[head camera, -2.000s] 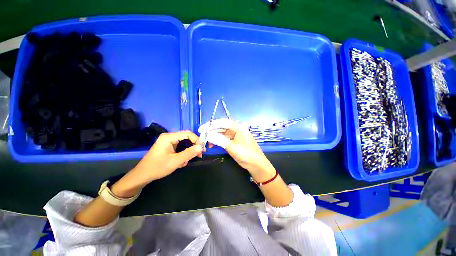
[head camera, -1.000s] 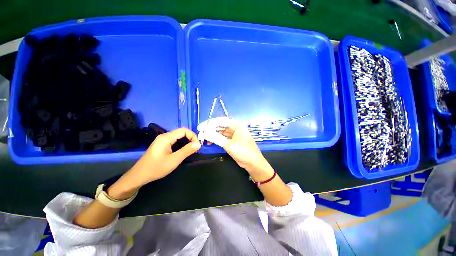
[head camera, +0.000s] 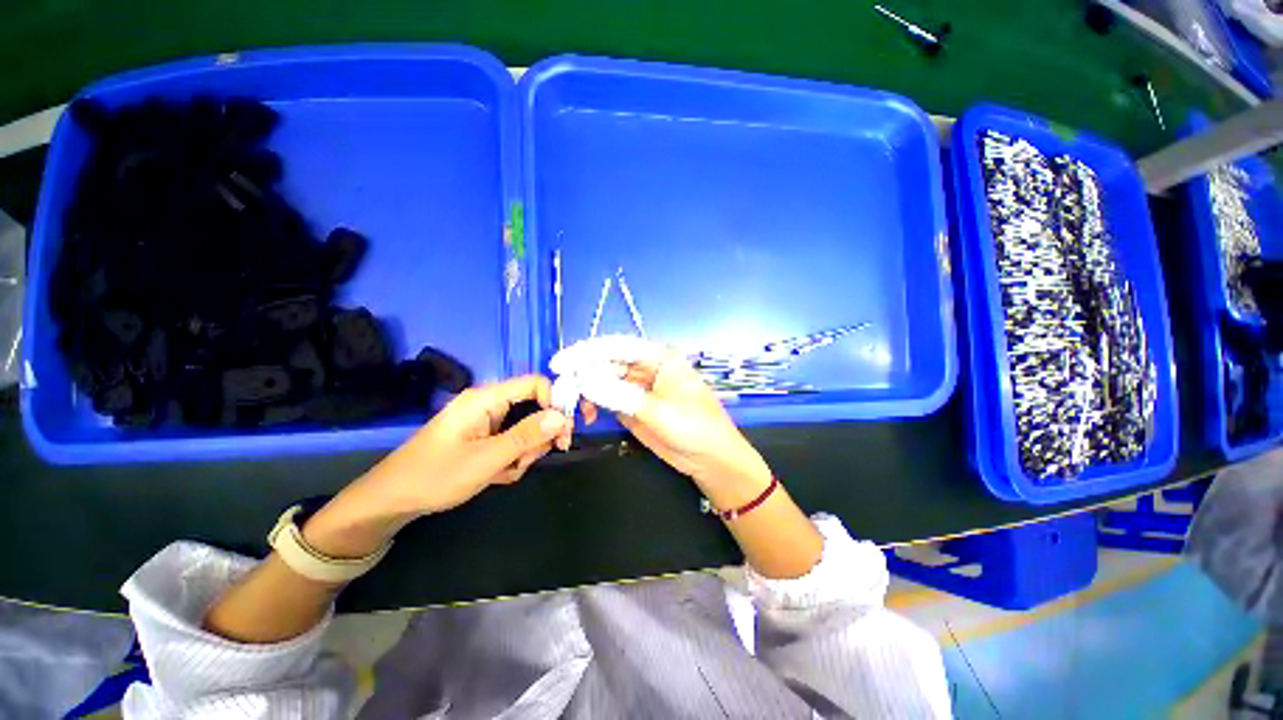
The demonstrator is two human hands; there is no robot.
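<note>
My bare left hand [head camera: 486, 439] and my right hand [head camera: 661, 401], with white covering on its fingers, meet at the fingertips over the front edge between two blue trays. Whatever lies between the fingertips is too small and covered to make out. Black plastic housings [head camera: 253, 324] are heaped in the left blue tray [head camera: 408, 63]. Several thin silver rods [head camera: 767, 369] lie loose at the front of the middle blue tray [head camera: 746, 85]. Two rods [head camera: 616, 298] form a peak just beyond my right hand, and one rod stands along the tray's left wall.
A narrower blue tray [head camera: 981, 408] at the right is packed with rods [head camera: 1062, 310]. Another blue tray with parts is at the far right edge. Beyond the trays, a rod-and-housing assembly [head camera: 915, 28] lies on the green belt [head camera: 633, 28]. A grey sleeve shows at the lower right.
The black piece seen at my left fingers two seconds ago no longer shows. My left fingers have closed in against my right ones. Assemblies on the belt have moved right.
</note>
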